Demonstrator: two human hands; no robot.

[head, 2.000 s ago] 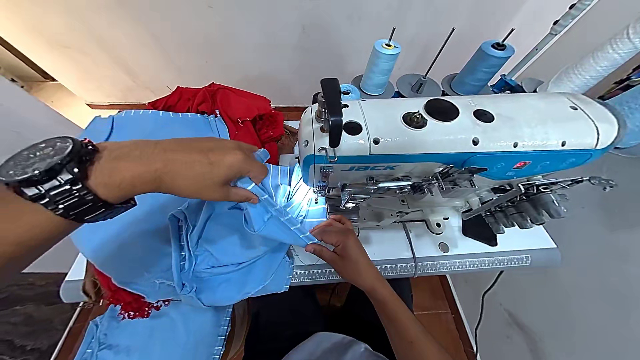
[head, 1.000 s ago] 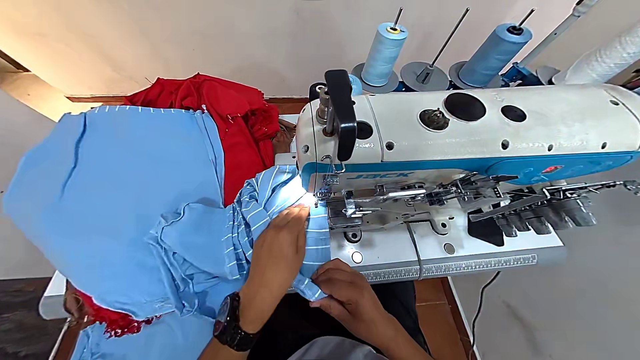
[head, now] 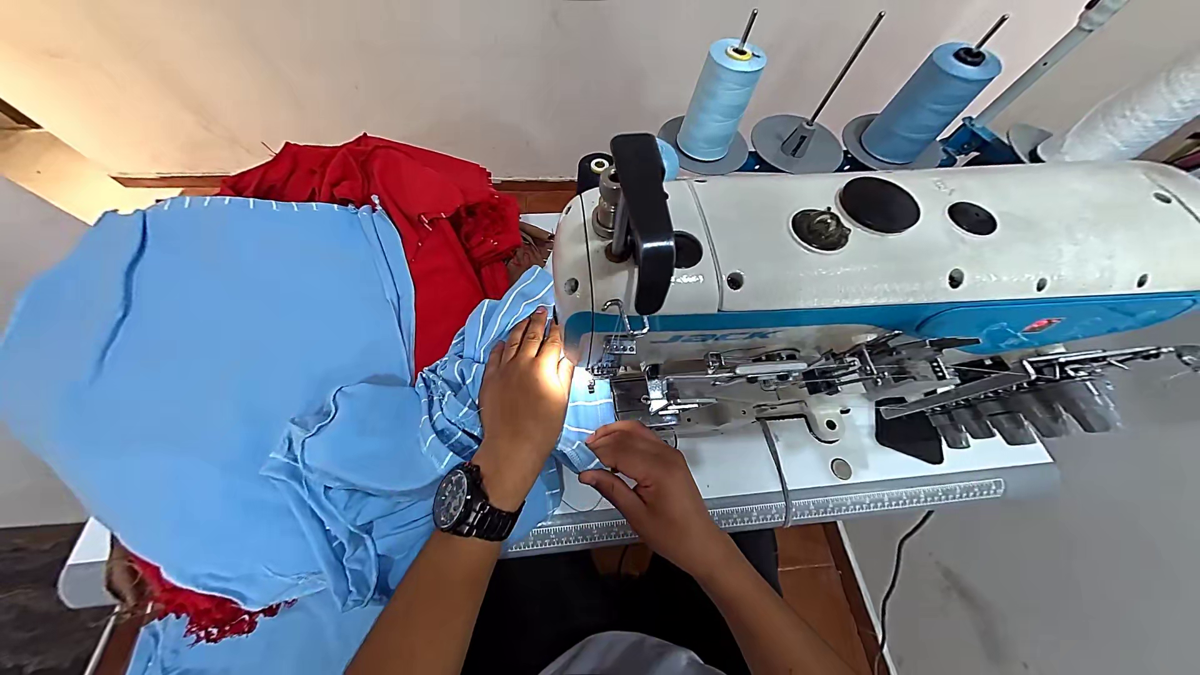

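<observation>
A white and blue Jack sewing machine (head: 900, 253) fills the right half, its lamp lighting the needle area. White-striped light-blue fabric (head: 591, 412) lies beneath the presser foot. My left hand (head: 527, 398), with a black wristwatch (head: 466, 502) on the wrist, rests flat on this fabric just left of the needle, fingers pointing away from me. Nearer the table's front edge, my right hand (head: 647, 483) pinches the edge of the striped fabric between thumb and fingers. Plain light-blue fabric (head: 234, 375) joins or adjoins the striped part and spreads leftward; which one is unclear.
Red fabric (head: 422, 216) is heaped behind the blue cloth. Thread cones, light blue (head: 722, 98) and darker blue (head: 928, 103), stand behind the machine, with a white cone (head: 1134, 112) at the right. A ruler strip (head: 858, 502) runs along the table's front edge.
Two seconds ago my left hand held the striped fabric raised; it came down onto the cloth by one second ago and is now flatter beside the needle. My right hand stays at the fabric's near edge.
</observation>
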